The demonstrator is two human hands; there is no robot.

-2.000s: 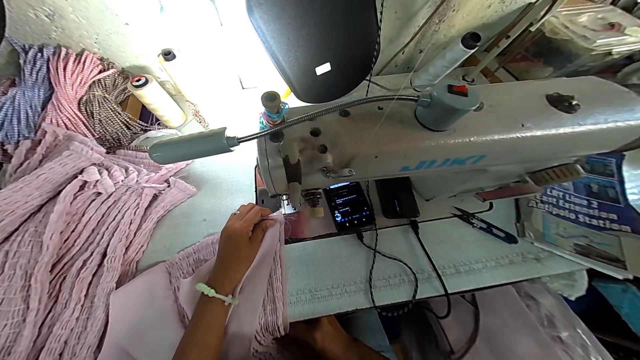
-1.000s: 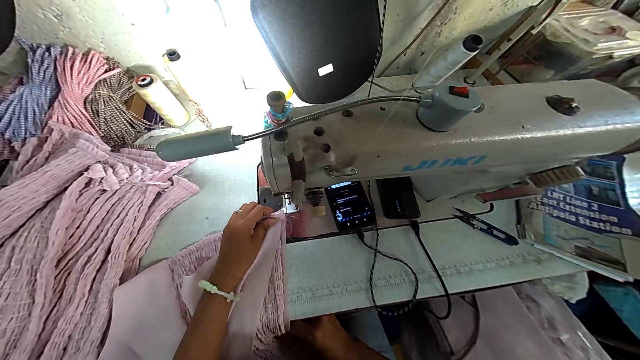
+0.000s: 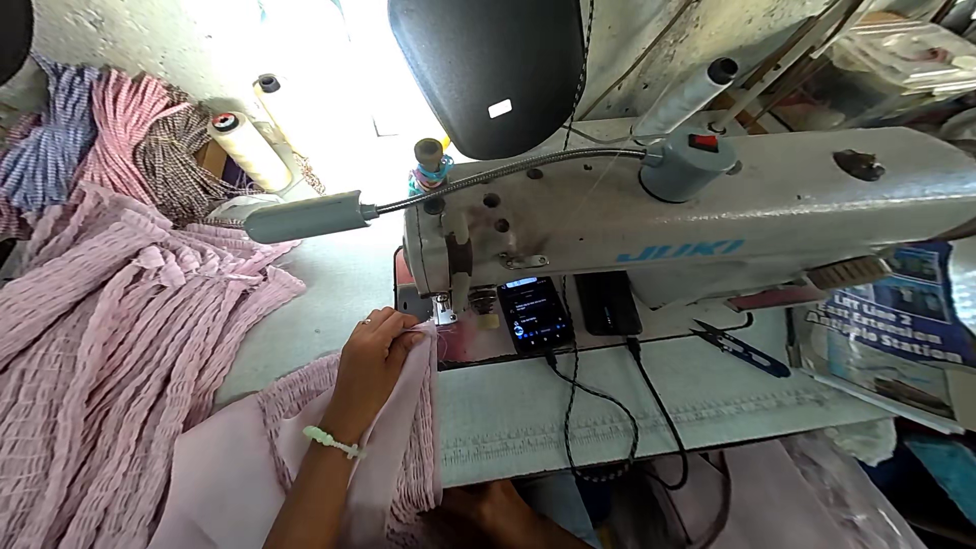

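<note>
My left hand (image 3: pixel 379 354), with a ring and a pale green bracelet on its wrist, pinches the edge of a pink fabric piece (image 3: pixel 396 450) just left of the presser foot (image 3: pixel 442 309) of a JUKI sewing machine (image 3: pixel 686 198). The fabric has shirred bands and hangs over the table's front edge. My right hand (image 3: pixel 492 507) is low under the table edge, partly behind the fabric; its fingers are hidden. Loose threads lie beside the presser foot.
Shirred pink fabric (image 3: pixel 130 343) is heaped at left, below bundled checked cloth strips (image 3: pixel 122 137) and thread cones (image 3: pixel 252 151). A smartphone (image 3: pixel 536 314), a black power bank (image 3: pixel 608 303) with cables, and thread snips (image 3: pixel 740 348) lie right of the needle. A lamp arm (image 3: pixel 309 217) crosses above.
</note>
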